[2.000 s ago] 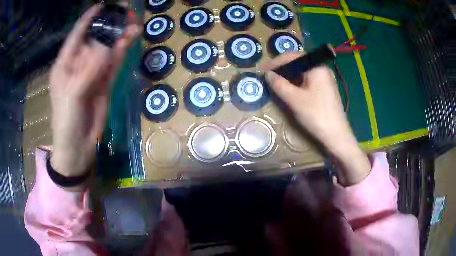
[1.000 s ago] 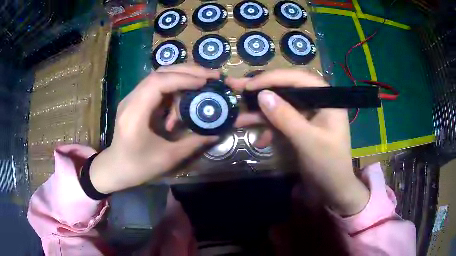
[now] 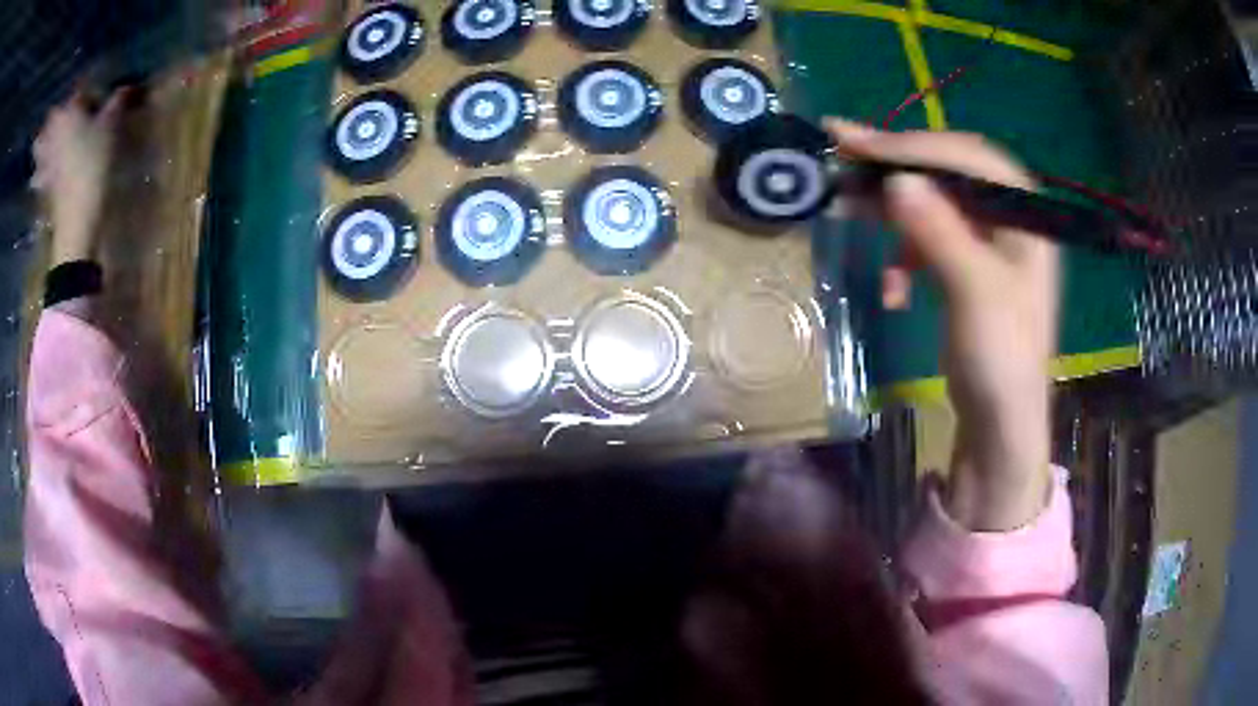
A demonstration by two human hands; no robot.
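The round-pocket blister tray [image 3: 580,430] lies in front of me with several loudspeaker drivers [image 3: 488,229] in its wells, ringed faces up. The nearest row of wells holds no drivers. My right hand [image 3: 973,228] holds the black test probe [image 3: 1021,207] and, at its fingertips, a loudspeaker driver [image 3: 778,175] over the tray's right side, at the right end of the nearest filled row. Whether that driver touches the tray is unclear. My left hand [image 3: 76,155] is at the far left edge, small and blurred; its fingers and anything in them cannot be made out.
The green mat [image 3: 986,297] with yellow tape [image 3: 1097,361] lies around the tray. Thin red test leads [image 3: 1138,237] trail at the right. A brown slotted tray [image 3: 159,207] is at the left. Ribbed clear stacks [image 3: 1214,310] stand at the right.
My hands have moved apart. The driver held between them is now at my right fingertips, over the tray's right side. My left hand has moved to the far left.
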